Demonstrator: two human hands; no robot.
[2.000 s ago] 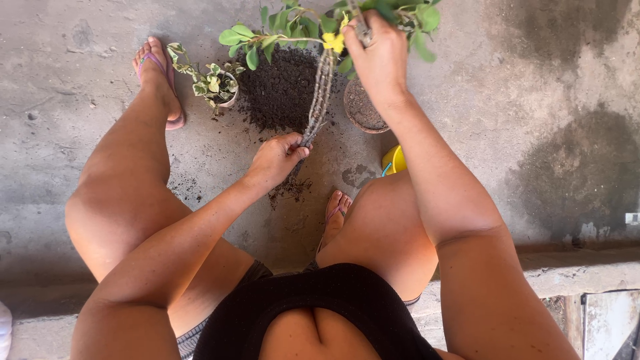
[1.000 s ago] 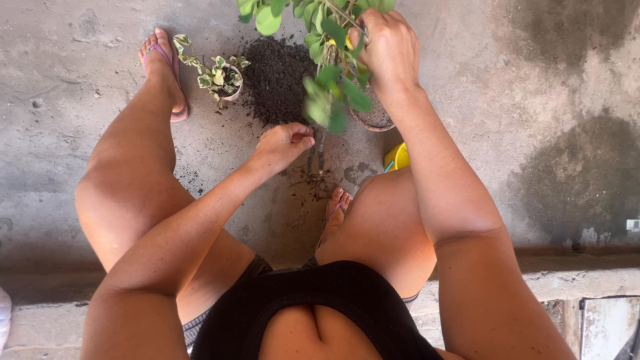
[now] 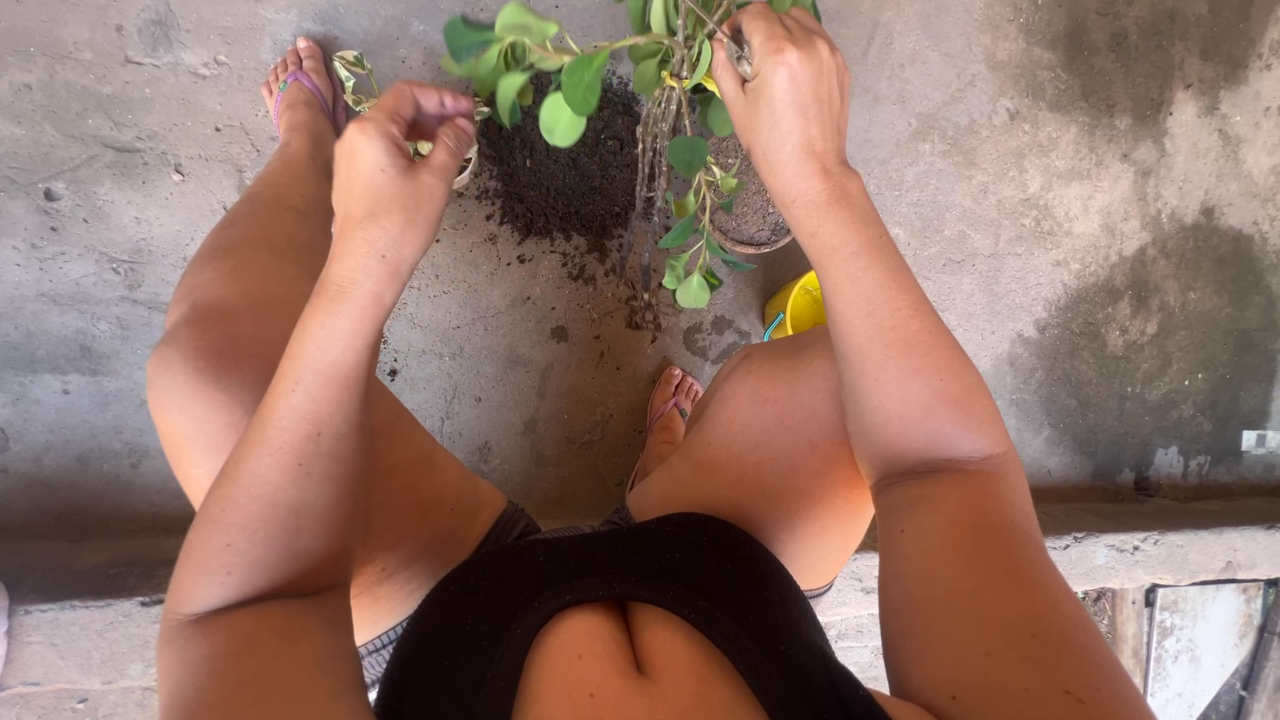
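Observation:
A leafy plant [image 3: 583, 82] with round green leaves hangs at the top centre, gripped high up by my right hand [image 3: 785, 85]. A yellow tie [image 3: 688, 82] circles its stems, and thin, pale brown stems or roots [image 3: 655, 165] dangle below it. My left hand [image 3: 405, 165] is raised left of the plant, fingers curled with the thumb near the fingertips; nothing is seen between them. Behind that hand, a small pot [image 3: 466, 170] with a variegated plant [image 3: 354, 75] is partly hidden. Dark soil [image 3: 560, 165] lies heaped on the floor beneath the leaves.
Right of the soil stands a round pot [image 3: 750, 205] filled with greyish-brown soil. A yellow bucket [image 3: 797, 303] with a blue handle is beside my right knee. My feet in flip-flops rest on the concrete floor [image 3: 500, 330], which has dark damp patches [image 3: 1160, 340] at right.
My left hand has let go of the stems it held two seconds ago and has moved left and up. My right hand still holds the plant, whose leafy branches now hang differently.

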